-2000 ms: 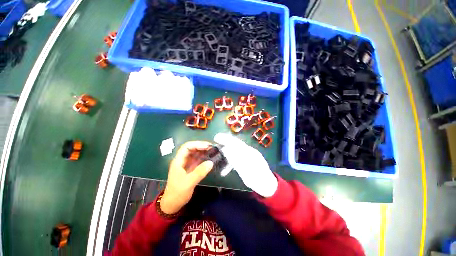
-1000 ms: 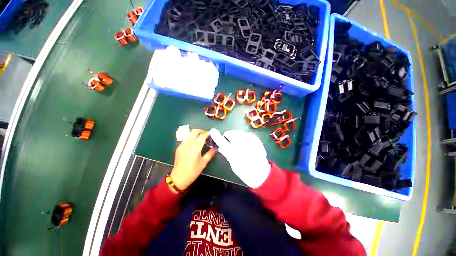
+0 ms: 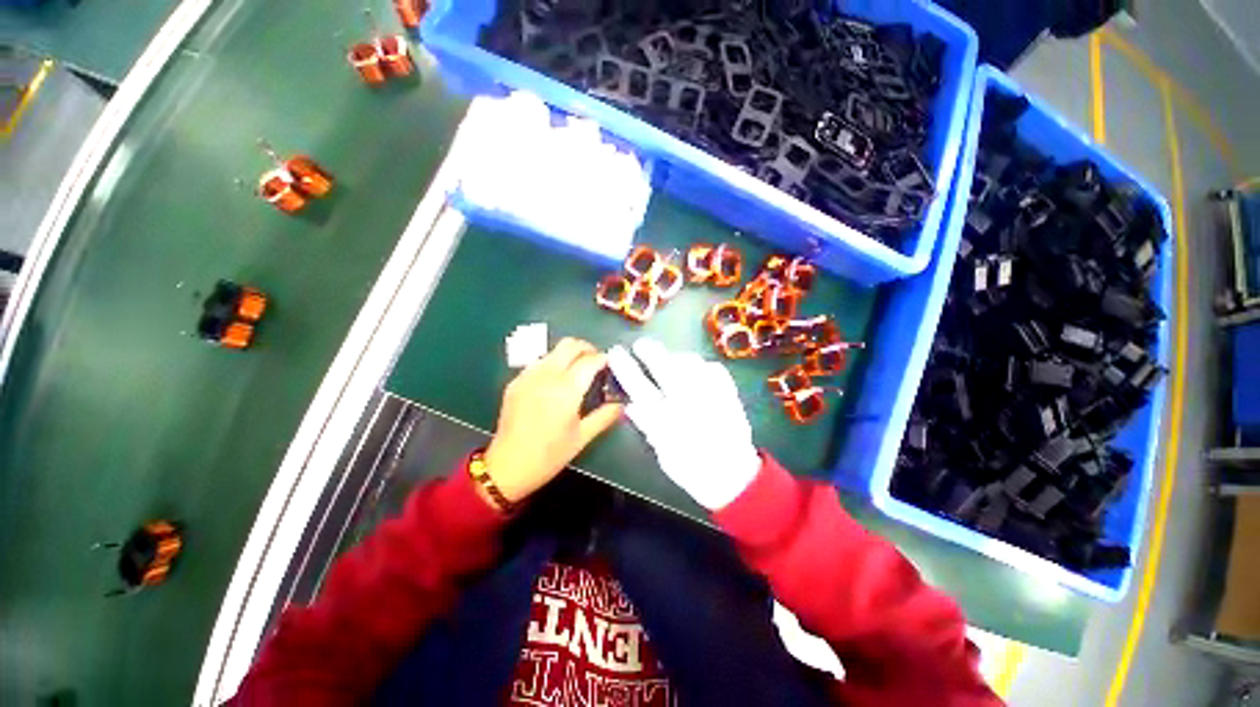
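Observation:
My left hand, bare with a bracelet, and my white-gloved right hand meet over the front of the green bench. Between their fingertips they hold a small black plastic part, mostly hidden by the fingers. Whether a coil is inside it cannot be seen. A small white insulating piece lies on the bench just beyond my left hand. A loose pile of orange copper coils lies beyond my right hand.
A small blue tray with bright white contents stands beside the belt. The upper blue bin holds flat black frames; the right blue bin holds chunky black housings. The green conveyor belt at left carries spaced coils, some with black plastic.
The view has shifted, so bench and bins appear further right and turned. Both hands stay together around the black part, which shows less than two seconds ago.

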